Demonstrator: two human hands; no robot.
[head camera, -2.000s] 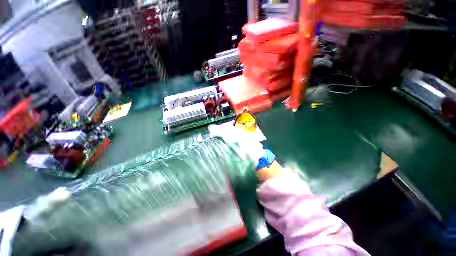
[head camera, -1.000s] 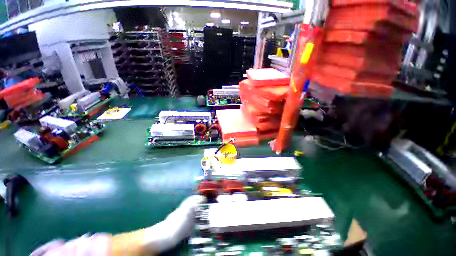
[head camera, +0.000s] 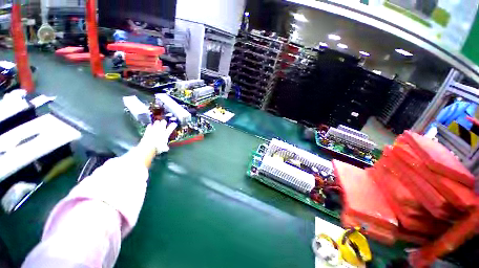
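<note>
My left hand (head camera: 156, 137), in a white glove with a pink sleeve, reaches out from the lower left. Its fingers are at the near edge of a green power circuit board (head camera: 197, 127) at upper left. The fingers overlap the board's parts, and whether they grip it cannot be made out. The board lies top face up, with white heat sinks (head camera: 173, 108) and dark red coils, and a red foam pad (head camera: 188, 140) shows under its near edge. My right hand is out of the picture.
Another circuit board (head camera: 286, 174) lies at centre right, beside stacked red foam pads (head camera: 415, 178). A tape roll (head camera: 326, 249) and yellow round holder (head camera: 355, 246) are at the bottom right. A white-topped tray (head camera: 37, 144) and yellow-green-handled tool (head camera: 59, 169) are at left.
The view has turned left. The board that was close in front is out of view. My left hand has gone from it to the board at upper left.
</note>
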